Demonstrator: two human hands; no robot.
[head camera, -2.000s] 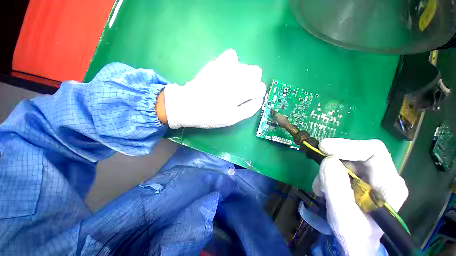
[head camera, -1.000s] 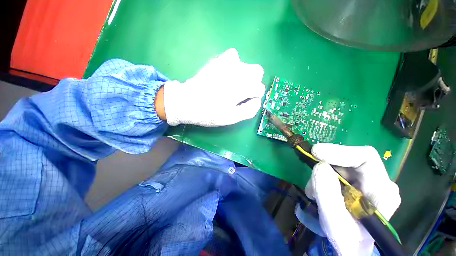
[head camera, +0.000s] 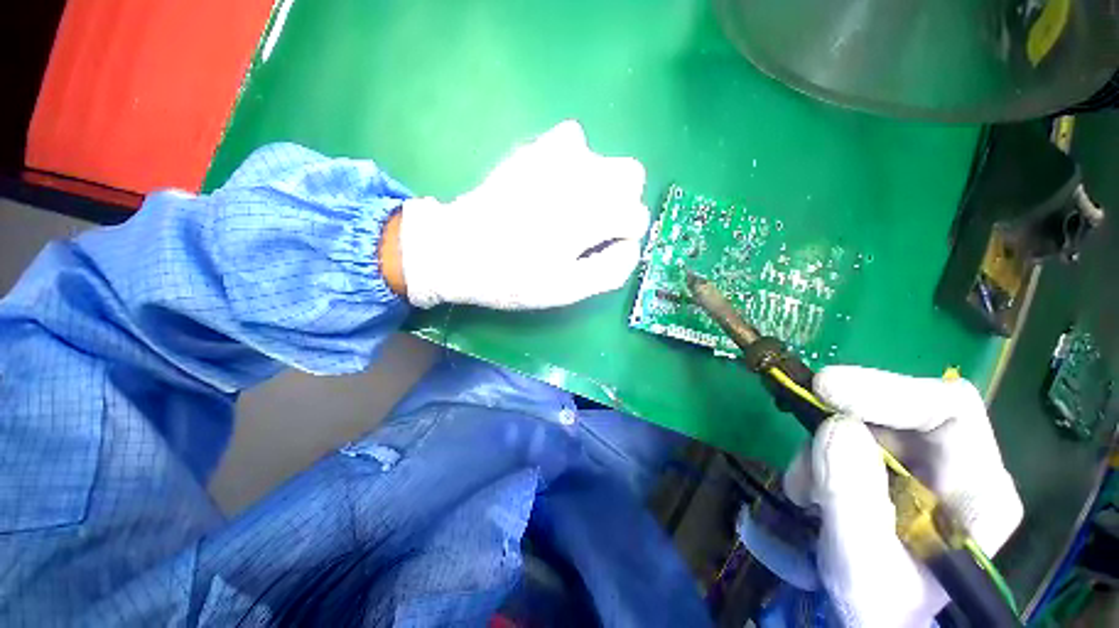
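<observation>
A green circuit board (head camera: 724, 264) with many small silvery parts lies on the green mat, a pale strip along its left edge. My left hand (head camera: 534, 233), in a white glove, is curled at that edge; its fingertips are hidden, so I cannot tell whether it grips the board or something thin. My right hand (head camera: 914, 491), in a white glove, is closed around the dark handle of the soldering iron (head camera: 736, 325), which has a yellow-green wire along it. The iron's tip points up-left and is over the board's left half; contact cannot be told.
The green mat (head camera: 405, 74) has a red surface (head camera: 147, 92) at its left. A large translucent hood (head camera: 908, 61) hangs at the top right. A dark iron stand (head camera: 1012, 233) with a yellow-brown block stands at the right edge. Another circuit board (head camera: 1080, 383) lies beyond it.
The iron's tip moved left and slightly up across the board, then back right. My right hand moved left with it, then right and slightly down. My left hand has barely moved.
</observation>
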